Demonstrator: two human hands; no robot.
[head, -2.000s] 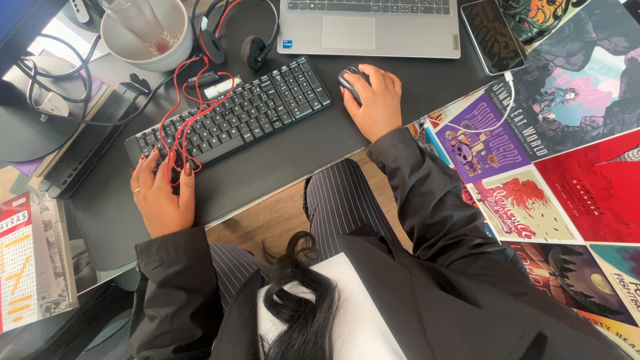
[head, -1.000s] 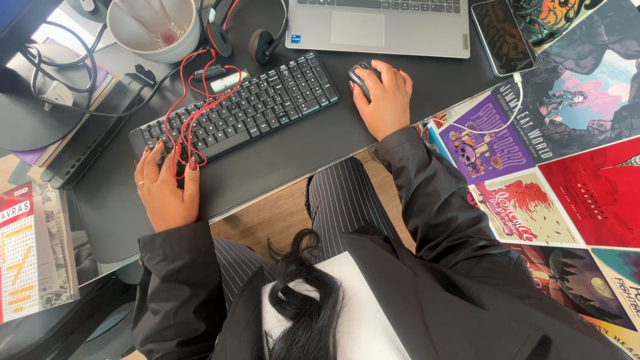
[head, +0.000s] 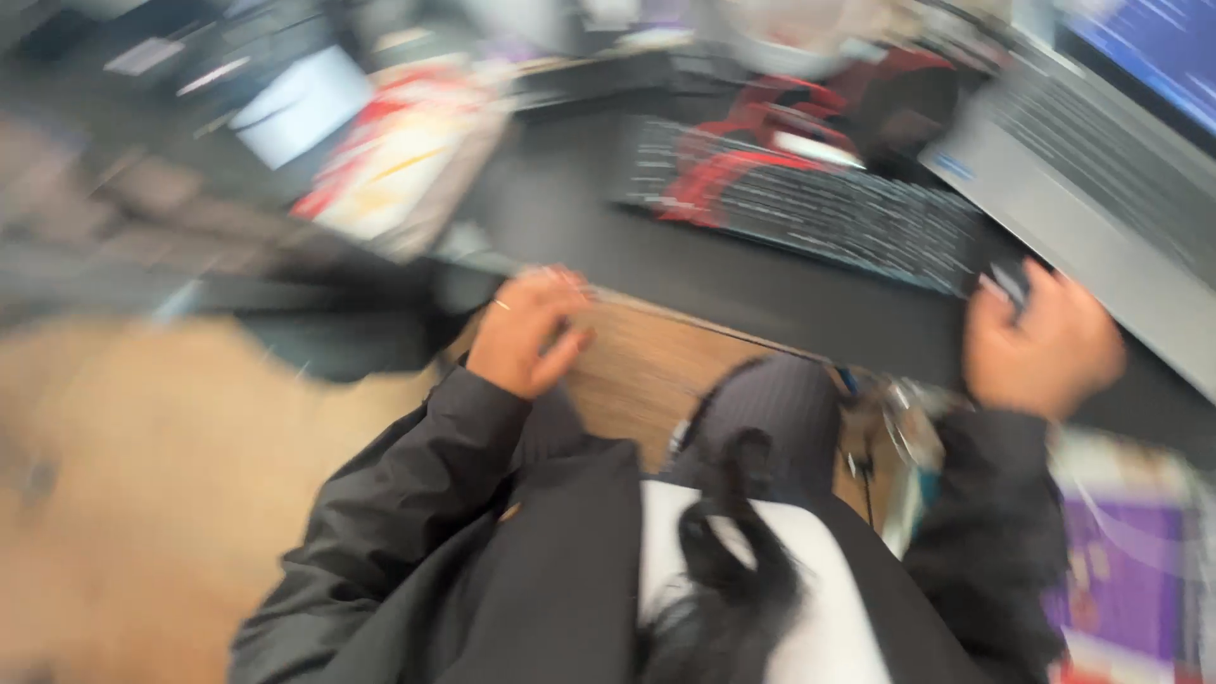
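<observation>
The view is strongly blurred. My left hand (head: 534,331) is at the front edge of the dark desk (head: 684,271), fingers a little bent, with nothing seen in it. My right hand (head: 1043,344) rests on a dark computer mouse (head: 1009,283), right of the black keyboard (head: 836,214). A red cable (head: 698,185) lies across the keyboard's left part. Behind the keyboard is a dark headset (head: 907,104), partly lost in blur. The silver laptop (head: 1073,161) stands beyond the mouse at the upper right.
A whitish bowl or bin (head: 793,33) stands behind the cable. A red and white printed book or magazine (head: 399,152) lies left of the keyboard. A purple printed picture (head: 1121,570) is at the lower right. Wooden floor (head: 142,494) shows at the left.
My left hand has left the keyboard's left end for the desk's front edge. My right hand remains at the mouse. The view has swung to the left and turned.
</observation>
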